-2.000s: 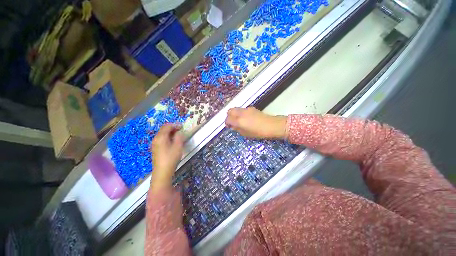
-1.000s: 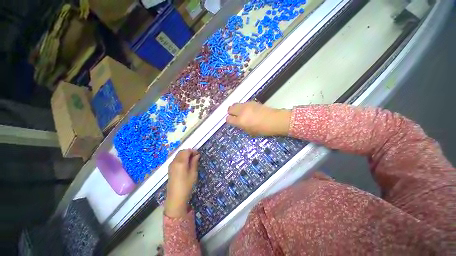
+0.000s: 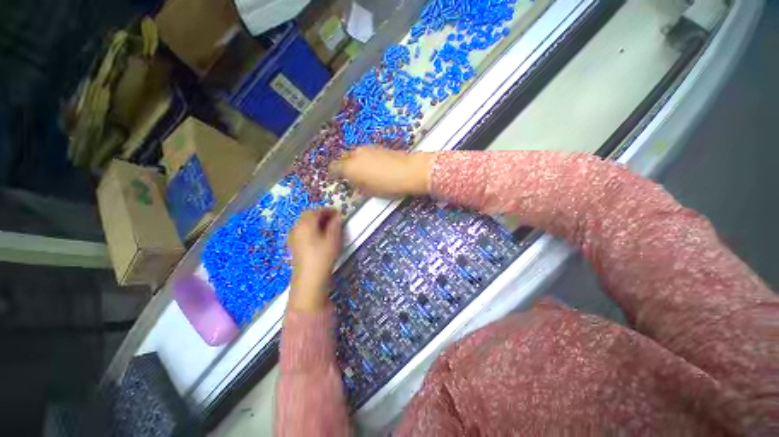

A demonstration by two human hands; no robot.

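A dark circuit board panel (image 3: 418, 282) with repeating rows of small parts lies between the conveyor rails. Beyond it, the pale parts tray holds blue components (image 3: 243, 260) and brown-red components (image 3: 318, 162) in loose heaps. My left hand (image 3: 314, 247) is over the tray's near edge beside the blue heap, fingertips bunched. My right hand (image 3: 380, 171) reaches over the tray, its fingertips at the brown-red heap. Whether either hand holds a small component is too small and blurred to tell.
A pink-purple bin (image 3: 205, 309) stands at the left end of the blue heap. Dark board panels (image 3: 149, 397) are at the lower left. Behind the tray are a cardboard carton (image 3: 137, 222) and a blue crate (image 3: 280, 81). The white conveyor rail (image 3: 478, 98) runs diagonally.
My right hand has moved from the board's far edge leftward onto the brown-red heap. My left hand has moved from the board up to the tray's edge. The view has shifted slightly.
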